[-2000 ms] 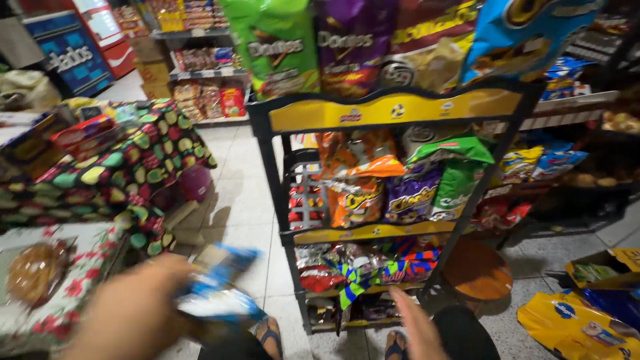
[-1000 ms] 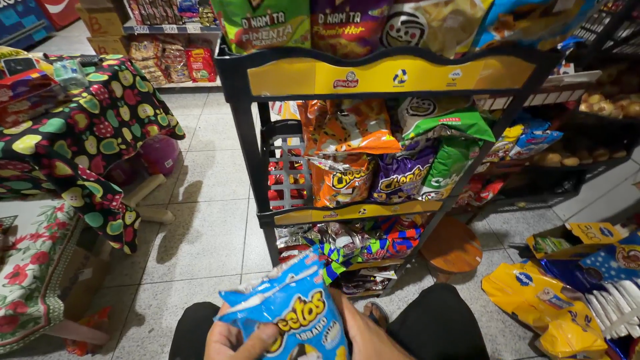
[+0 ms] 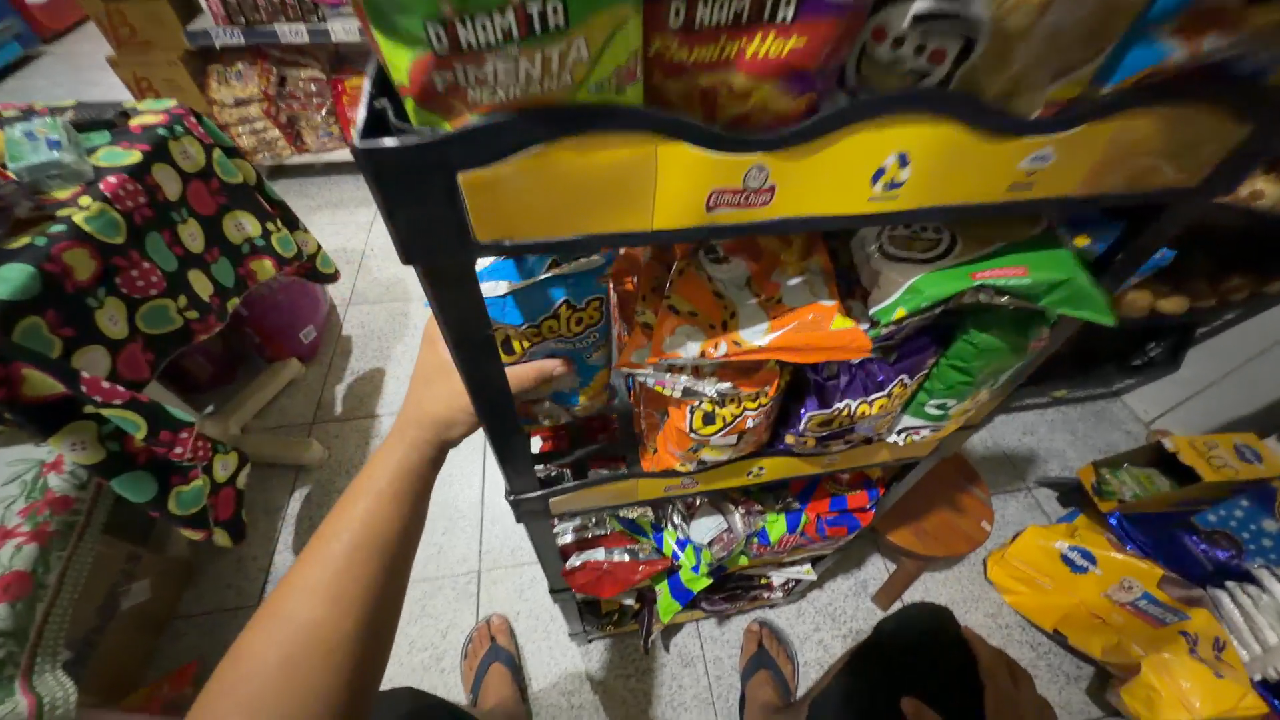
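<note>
My left hand reaches through the left side of a black display rack and holds a blue Cheetos bag, thumb across its front. The bag stands upright on the middle shelf, left of an orange Cheetos bag. Beside that lie a purple snack bag and a green bag. My right hand is low at the right, by my dark-clothed knee; its fingers are only partly seen, and whether it holds anything is unclear.
Larger snack bags fill the rack's top; small packets lie on its low shelf. A round wooden stool stands behind its right side. Yellow pet food bags lie at right. A fruit-patterned cloth drapes a table at left.
One second ago both hands held the blue Cheetos bag in front of my lap; now my left hand has it inside the middle shelf's left end. My right hand has come off the bag.
</note>
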